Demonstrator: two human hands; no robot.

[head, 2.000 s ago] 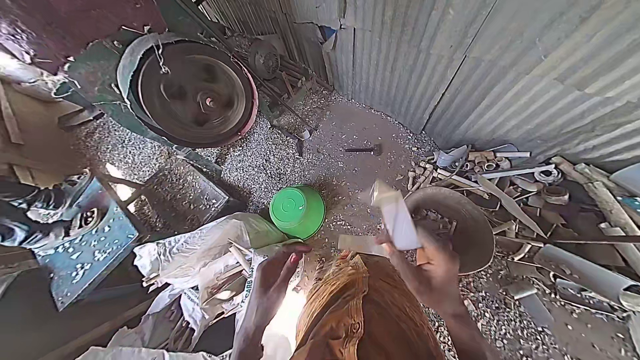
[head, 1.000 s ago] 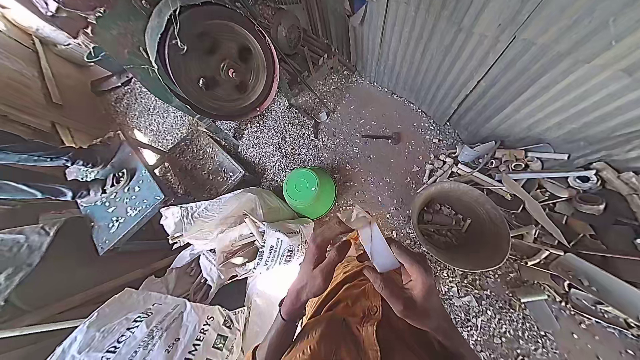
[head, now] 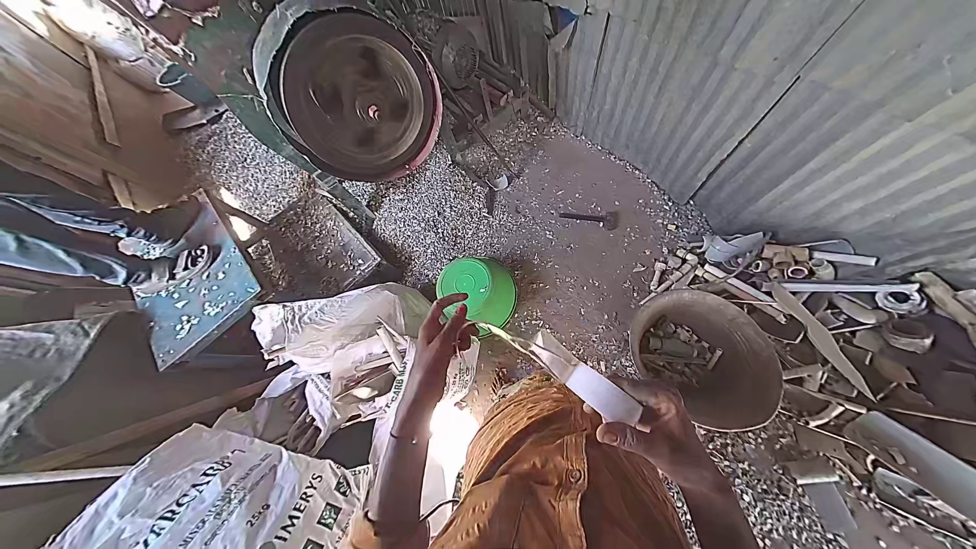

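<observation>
My right hand [head: 648, 423] grips a white plastic piece [head: 602, 393], which has a ragged, torn part at its far end. A thin pale strip [head: 507, 335] runs from that end toward my left hand [head: 446, 328]. The left hand is raised with fingers spread, in front of an upturned green plastic basin [head: 488, 293] on the ground; whether its fingertips hold the strip cannot be told. To the right of my right hand stands a wide round basin [head: 740, 366] with scrap pieces in it.
A large wheel [head: 354, 95] turns on a machine at the upper left, above heaps of chips [head: 435, 206]. A hammer [head: 591, 219] lies on the floor. Plastic pipe scrap [head: 831, 305] lies by the corrugated metal wall [head: 747, 91]. Sacks [head: 229, 496] are at left, near another person's legs [head: 76, 244].
My left hand has moved away from the white piece, up and left toward the green basin. A pale strip now stretches between the piece and that hand. The view has shifted.
</observation>
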